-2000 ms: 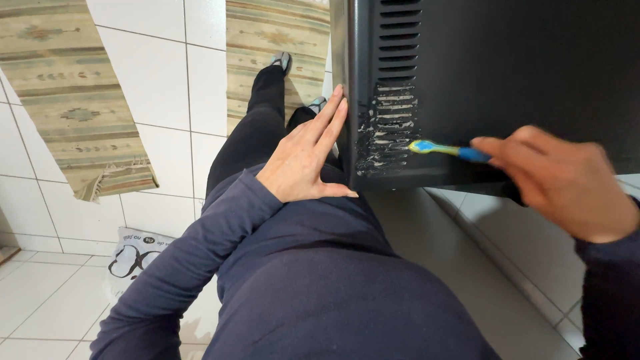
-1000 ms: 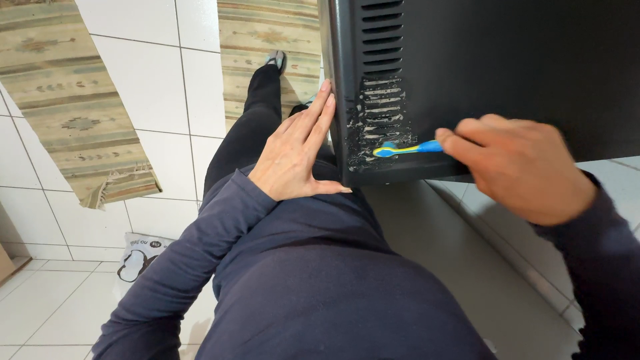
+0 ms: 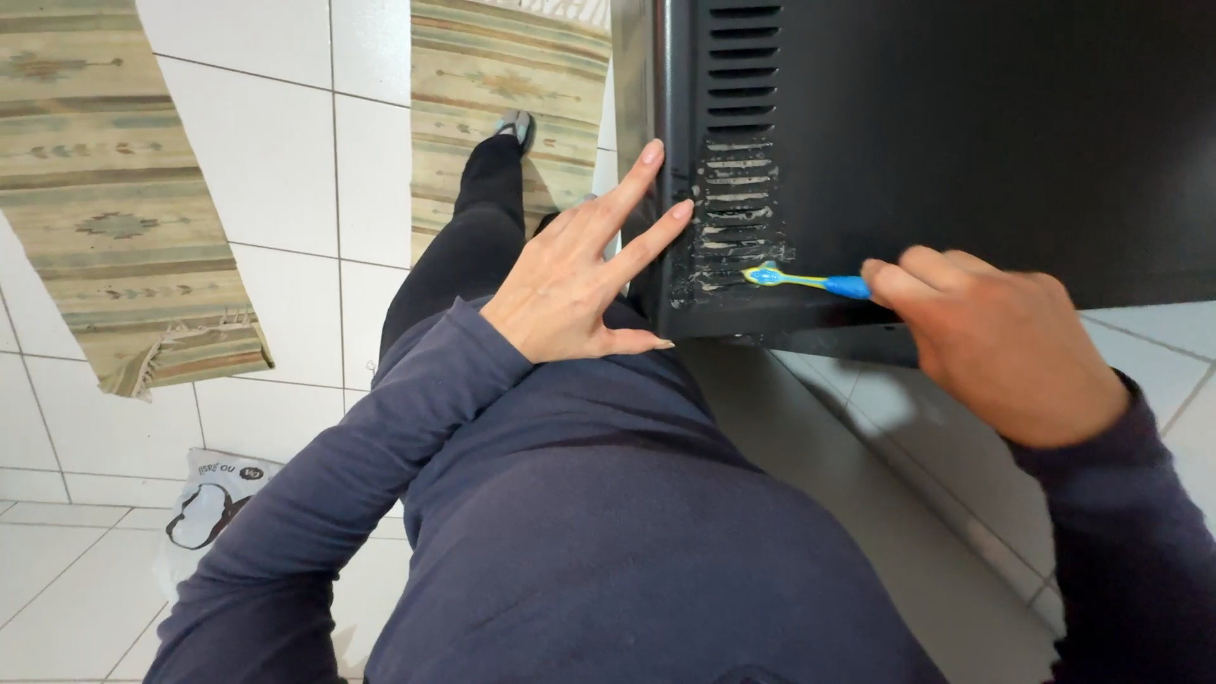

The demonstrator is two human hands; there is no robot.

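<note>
A black metal appliance housing (image 3: pixel 950 142) fills the upper right of the head view. Down its left side runs a column of vent slots (image 3: pixel 744 92); the lower slots carry a whitish, foamy residue (image 3: pixel 739 195). My right hand (image 3: pixel 993 332) grips the blue handle of a toothbrush (image 3: pixel 807 280), whose head lies at the lowest slots, bristles towards the panel. My left hand (image 3: pixel 594 252) is spread at the housing's left edge, two fingertips resting on that edge and the thumb near its lower corner. It holds nothing.
Two striped woven rugs (image 3: pixel 114 190) (image 3: pixel 508 85) lie on the white tiled floor (image 3: pixel 275 313). A printed plastic bag (image 3: pixel 204 513) is on the floor at lower left. Below the housing a grey surface (image 3: pixel 855 494) runs down beside my body.
The fingers of my left hand have spread wider apart at the housing's edge. My right hand has moved the toothbrush down to the lowest slots since the earliest frame.
</note>
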